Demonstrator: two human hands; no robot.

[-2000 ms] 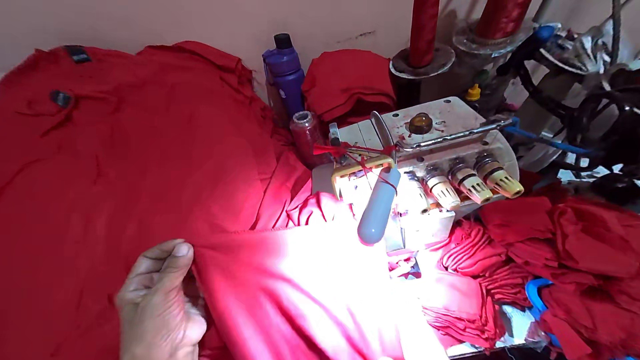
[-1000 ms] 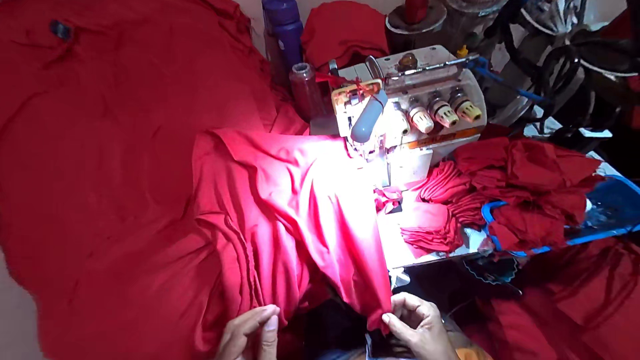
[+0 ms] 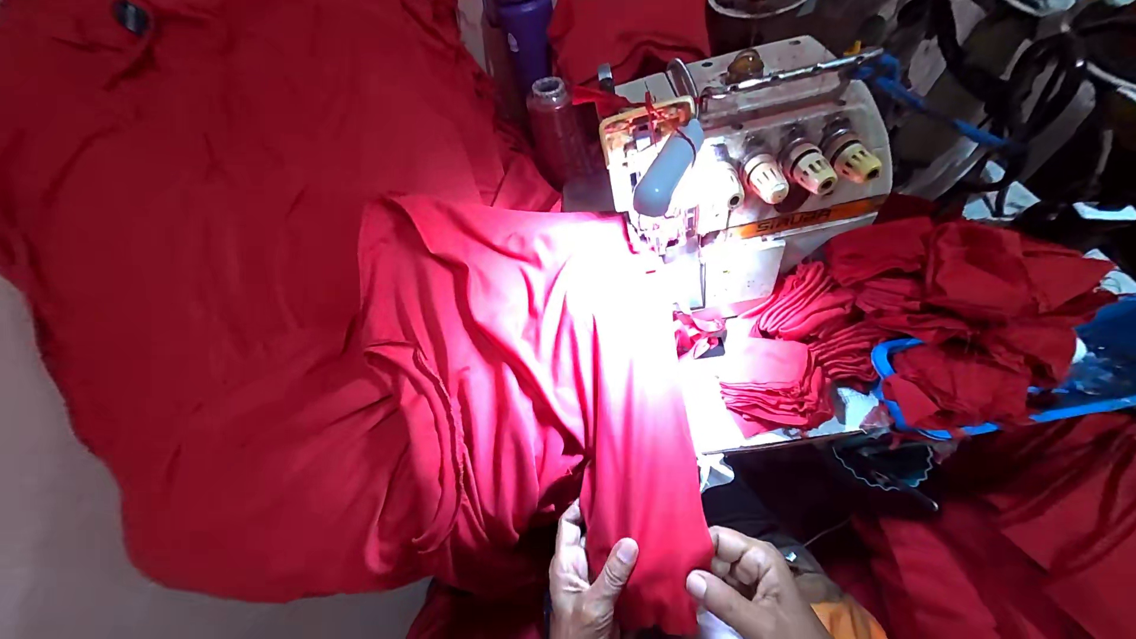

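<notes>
A red fabric piece drapes from the needle area of an overlock sewing machine down over the table's front edge. At its lower end, my left hand holds the left edge, with the thumb on top and the fingers partly hidden behind the cloth. My right hand pinches the right edge between thumb and fingers. Bright lamp light washes out the cloth near the presser foot, so the needle is hard to see. A grey cylindrical part hangs in front of the machine head.
A large heap of red fabric covers the left side. Folded red pieces lie right of the machine, beside a blue-rimmed tray with more red cloth. A thread cone and a purple bottle stand behind.
My left hand has moved right along the cloth, closer to my right hand. Two seconds ago only my left hand was clearly visible, holding the cloth farther left. The view has tilted down.
</notes>
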